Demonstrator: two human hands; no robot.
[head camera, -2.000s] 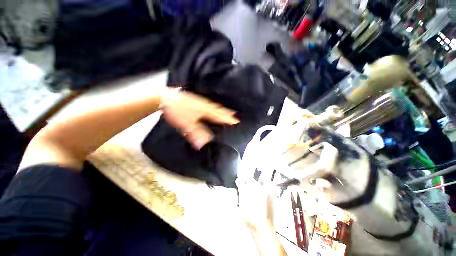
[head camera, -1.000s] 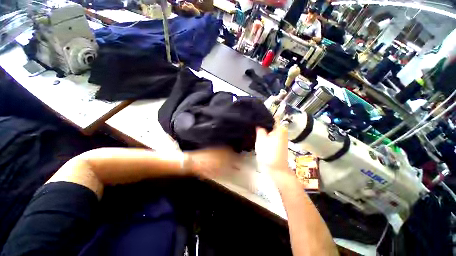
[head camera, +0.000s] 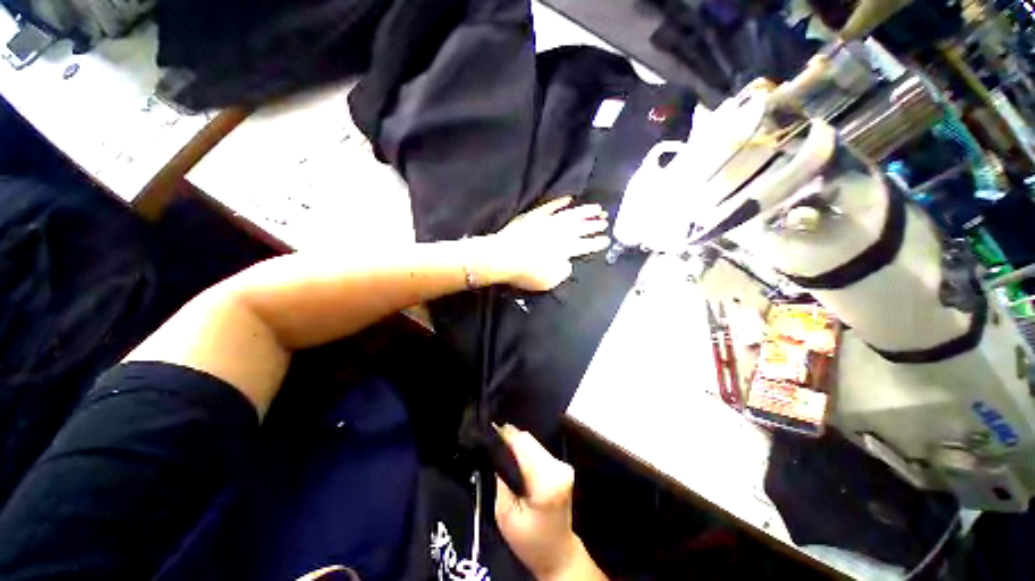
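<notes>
A black garment lies across the machine table and hangs over its front edge. A white label and a tiny red mark show on it near the machine head. My left hand lies flat on the cloth with fingers spread, just left of the needle area. My right hand is below the table edge, closed on the hanging part of the garment. The cream-white sewing machine stands at the right. Its needle and presser foot are hard to make out in the glare.
Dark red snips and an orange-red and white box lie on the machine bed. A dark cloth piece lies at the lower right. Another table with dark cloth stands at the upper left. Steel cylinders stand behind the machine.
The bunched garment is now spread out and hangs over the front edge. My left hand has moved up onto the cloth. My right hand has moved from beside the machine head down below the edge.
</notes>
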